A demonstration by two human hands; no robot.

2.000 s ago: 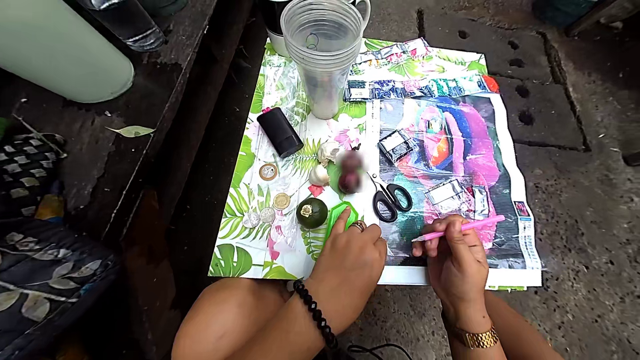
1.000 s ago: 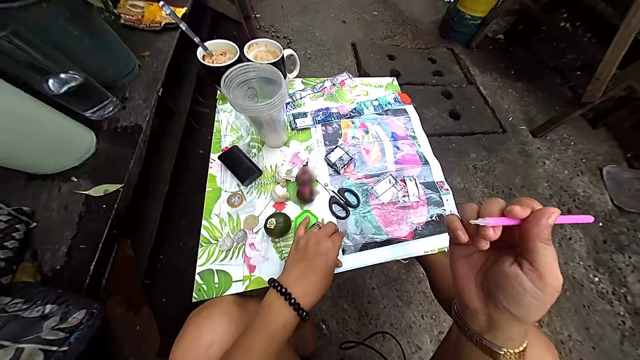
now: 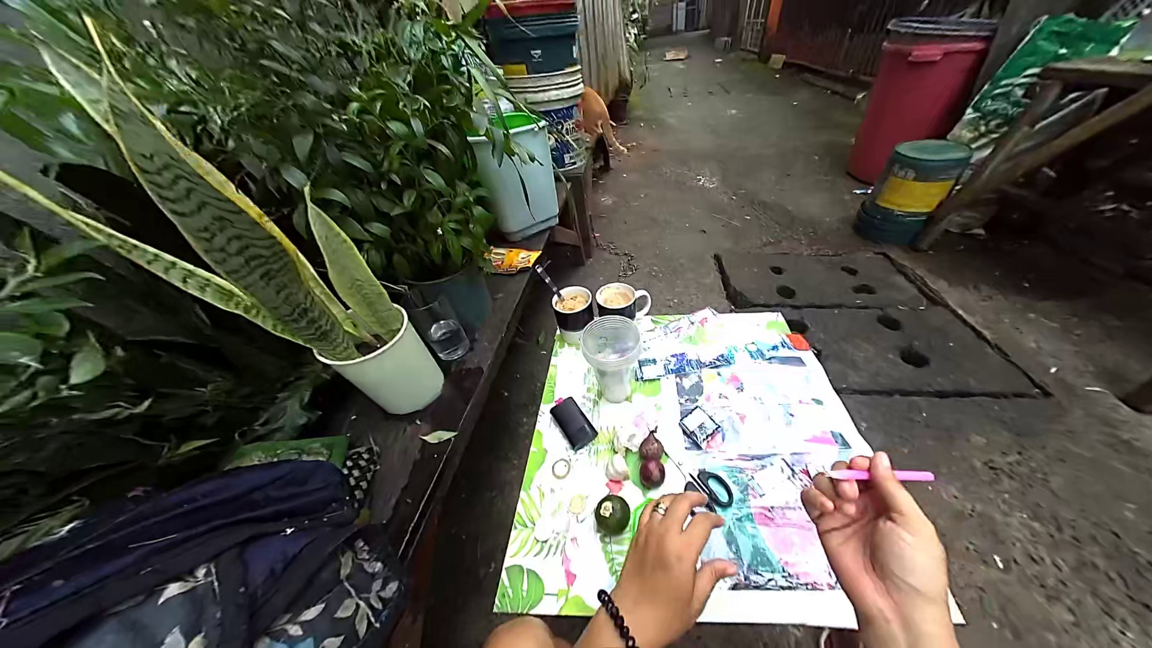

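My right hand [image 3: 877, 531], palm up at the board's right edge, holds a slim pink pen-like tool [image 3: 886, 475] between thumb and fingers. Fingers apart, my left hand [image 3: 670, 553] rests over the lower part of the leaf-print board [image 3: 531, 540], its fingertips by black-handled scissors [image 3: 715, 488]. A round dark green fruit or vegetable [image 3: 612, 514] sits just left of it. Beyond are two red onions [image 3: 652, 472], garlic [image 3: 617, 467], coins [image 3: 576, 504], a tape roll [image 3: 562, 468] and a black case [image 3: 573, 423]. Small plastic packets [image 3: 699, 427] lie on the clear-wrapped picture.
Stacked clear plastic cups [image 3: 612, 346] and two mugs [image 3: 623, 301] of drink stand at the board's far left corner. A dark ledge [image 3: 468, 396] on the left carries a potted snake plant [image 3: 396, 364], a glass [image 3: 447, 338] and a bag [image 3: 180, 549]. Holed concrete slabs [image 3: 882, 342] lie beyond the board.
The green thing that was under my left fingers is no longer seen there; that hand has opened out. My right hand has lifted off the picture with the pink tool. The view has tilted up.
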